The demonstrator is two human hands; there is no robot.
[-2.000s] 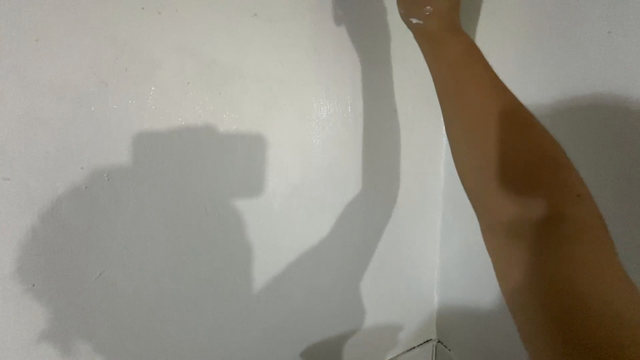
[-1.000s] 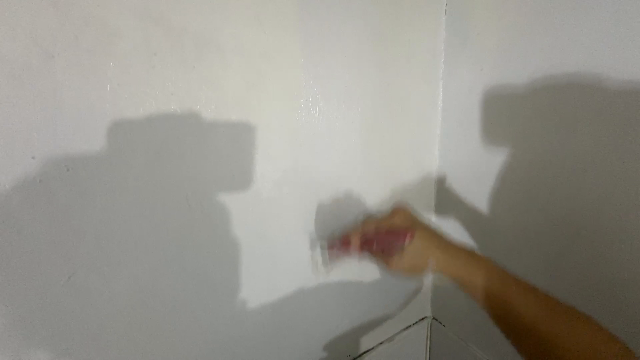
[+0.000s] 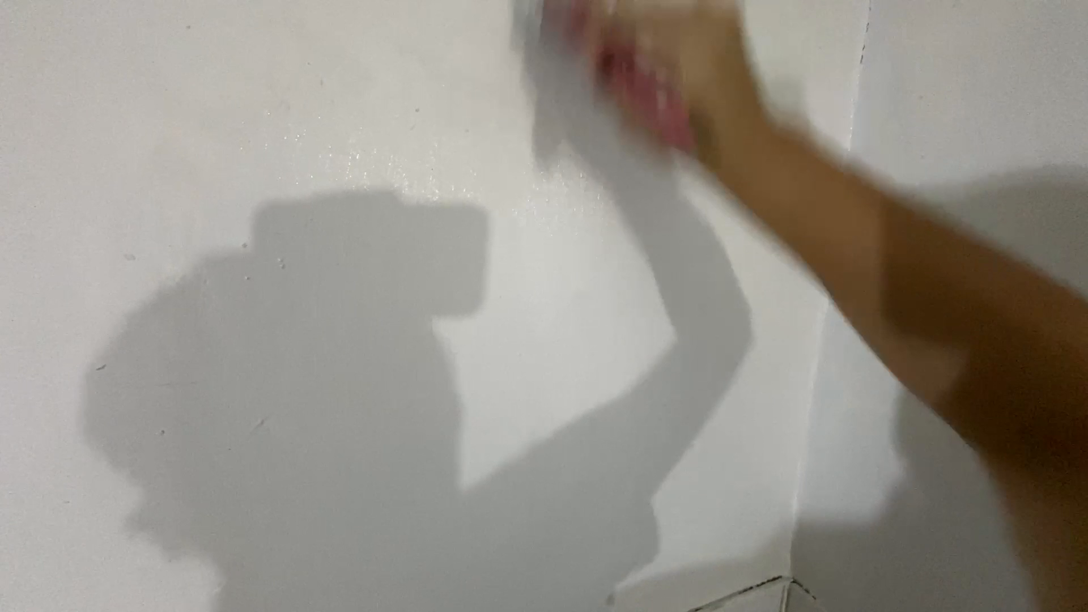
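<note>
Blurred by motion, my right hand (image 3: 705, 64) is at the top of the head view, right of the middle, closed around a tool with a red handle (image 3: 650, 93). The tool looks like a paintbrush, but blur and the frame's top edge hide its far end, so its exact kind is uncertain. It is held against or close to the white wall (image 3: 578, 340); contact cannot be told. Small wet-looking glints show on the wall to the left of the hand. My left hand is not in view.
A vertical wall corner (image 3: 807, 425) runs down the right side, meeting a second white wall (image 3: 960, 102). Dark-edged lines of a ledge or tile border (image 3: 739, 591) meet at the bottom of the corner. Shadows of my head and arm fall on the walls.
My right hand, with the red-handled tool, has moved up the wall from near the corner's lower part, where it was a second ago.
</note>
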